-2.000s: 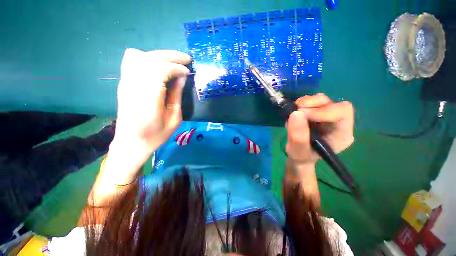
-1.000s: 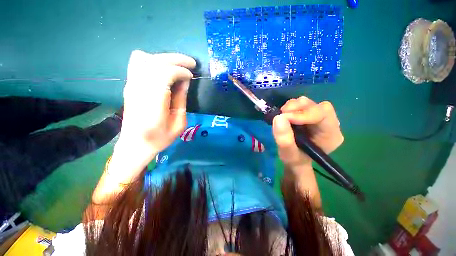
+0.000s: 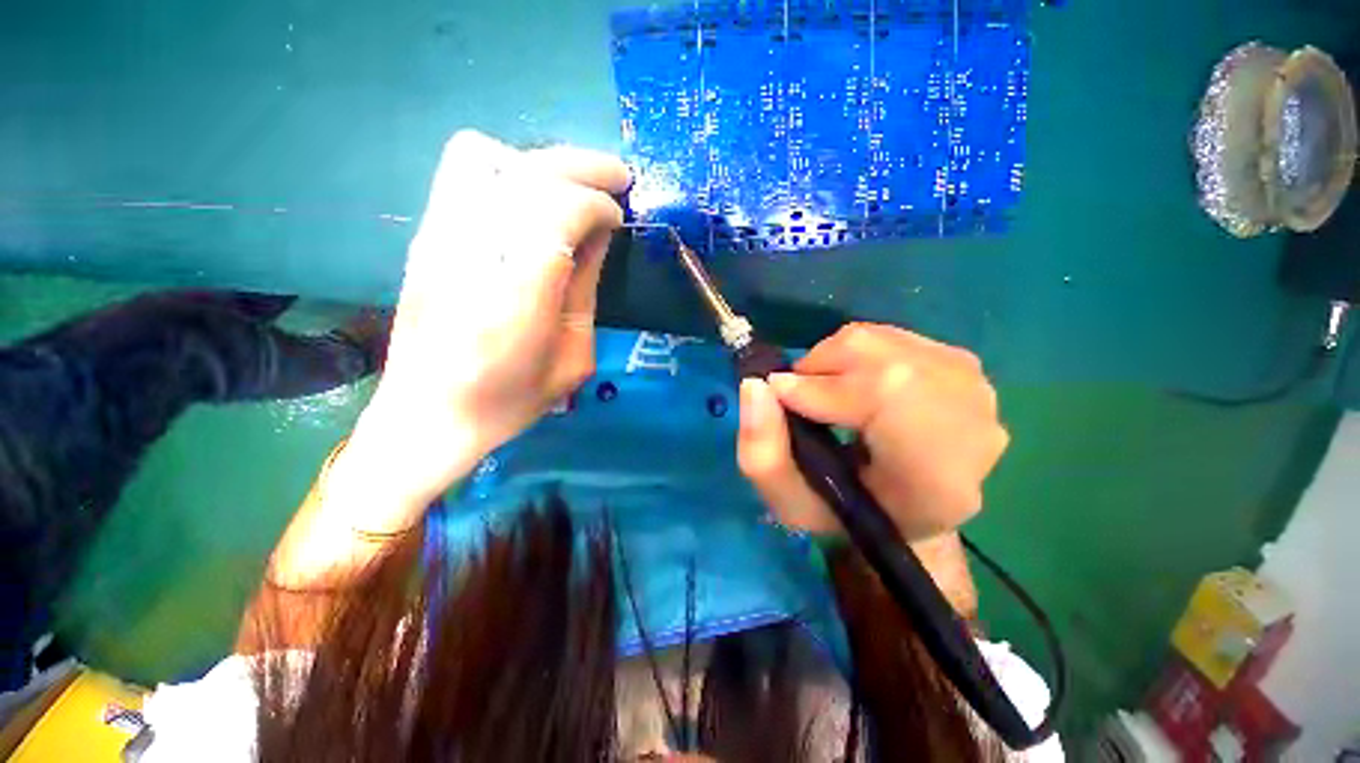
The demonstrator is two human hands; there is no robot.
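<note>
A blue circuit board panel (image 3: 820,127) lies on the teal mat at the top centre, white print and shiny pads facing up, with glare at its lower left. My right hand (image 3: 880,425) holds the black soldering iron (image 3: 883,552) like a pen. The iron's thin tip is at the panel's lower left edge. My left hand (image 3: 500,291) pinches thin silvery solder wire (image 3: 298,209). The wire's short end points at the iron tip; its long part trails off to the left. Whether wire and tip touch is too small to tell.
A round pale dish with a crusty rim (image 3: 1310,142) stands at the far right, by a black object. A thin black cord (image 3: 1268,400) lies below it. Yellow and red boxes (image 3: 1231,626) are at the lower right. Another person's dark-clothed leg (image 3: 134,380) shows at left, a yellow box (image 3: 82,723) below.
The iron tip has gone from the panel's middle to its lower left edge, and its handle now stands steeper. My left hand has moved right, closer to the panel. The panel appears farther right.
</note>
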